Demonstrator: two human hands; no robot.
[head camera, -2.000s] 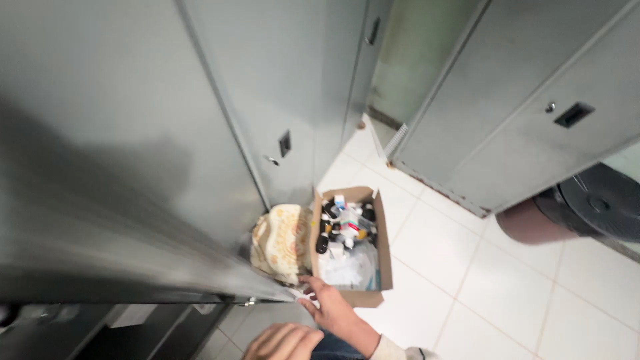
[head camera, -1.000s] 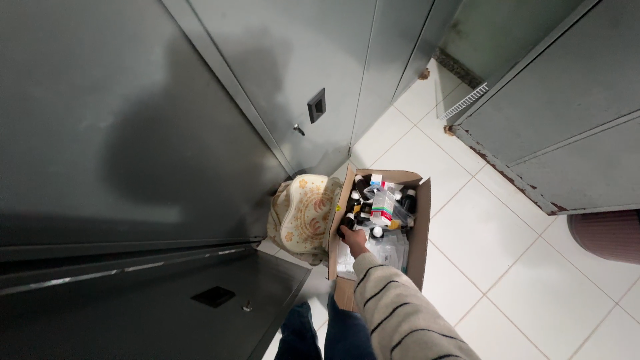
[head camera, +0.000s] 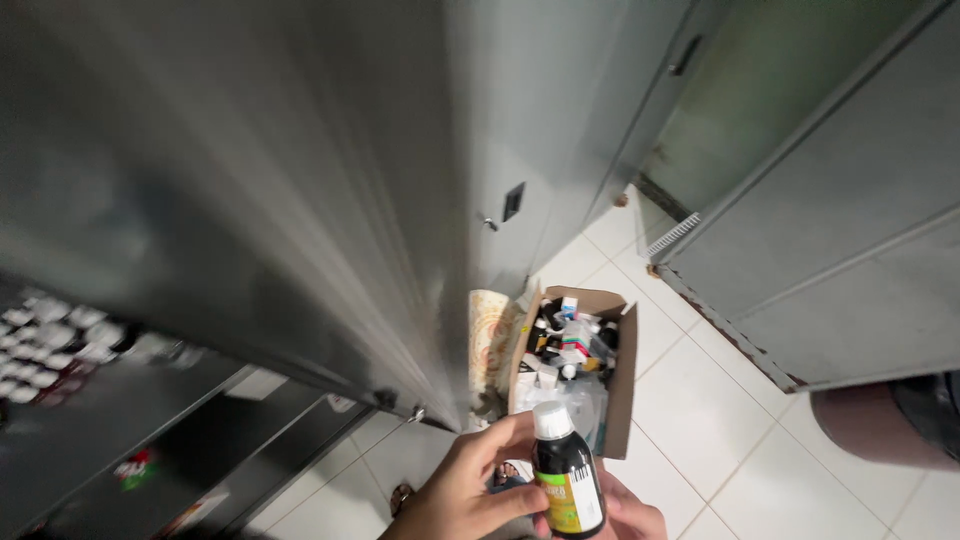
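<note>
A dark bottle with a white cap and a yellow-green label (head camera: 566, 472) is upright between my hands at the bottom centre. My left hand (head camera: 480, 472) grips it from the left, its thumb across the label. My right hand (head camera: 630, 510) is behind and to the right, its fingers against the bottle, partly hidden by it. Beyond them on the floor stands an open cardboard box (head camera: 622, 382) holding dark bottles, small cartons and clear plastic bags.
An open metal cabinet door (head camera: 315, 225) fills the left. Below it, cabinet shelves (head camera: 172, 405) hold many white-capped items, blurred. A patterned cloth (head camera: 491, 337) lies beside the box. More grey cabinets (head camera: 847, 225) and a dark-lidded bin (head camera: 862, 427) stand at the right.
One second ago a hand reached into the box; now both hands hold a bottle nearer to me. The cabinet door has swung, showing the shelves. The view has shifted.
</note>
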